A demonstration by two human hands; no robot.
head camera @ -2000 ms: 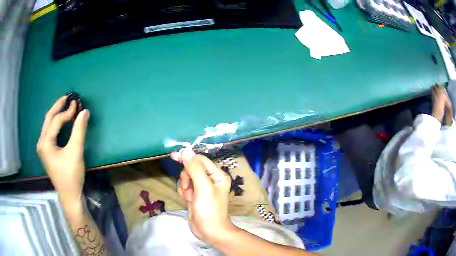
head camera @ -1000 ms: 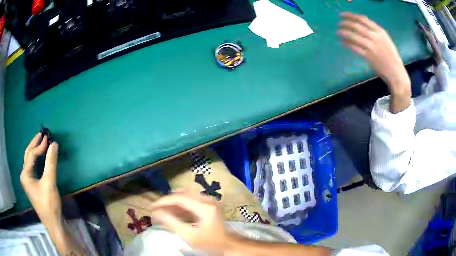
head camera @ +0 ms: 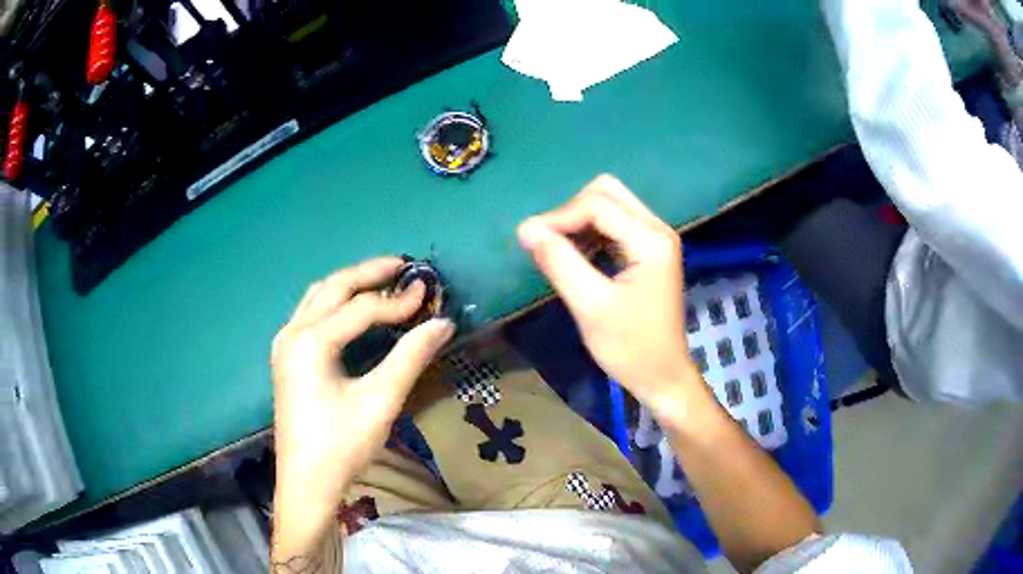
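Note:
My left hand [head camera: 353,359] holds a round dark watch unit [head camera: 423,289] by its rim, low over the front part of the green mat. Gold or copper bits show inside the unit, partly covered by the fingers. An open watch case [head camera: 454,144] with a silver rim and gold and orange details lies inner side up on the mat, beyond the held unit. My right hand [head camera: 611,275] is raised to the right of the held unit, thumb and index fingertips together. I cannot tell if anything thin is between them.
The black pressing fixture [head camera: 180,230] with red clamp grips [head camera: 102,45] is at back left. A white sheet [head camera: 589,51] lies right of it. White foam stacks [head camera: 34,381] stand at left. A blue crate [head camera: 802,370] with a blister tray [head camera: 735,353] is below. A neighbour's white sleeve [head camera: 897,95] reaches in.
My left hand has moved right with the watch unit, nearer the open case. My right hand has risen from the lap over the mat's edge. The neighbour's arm reaches further in. The open case appeared after the earliest frame.

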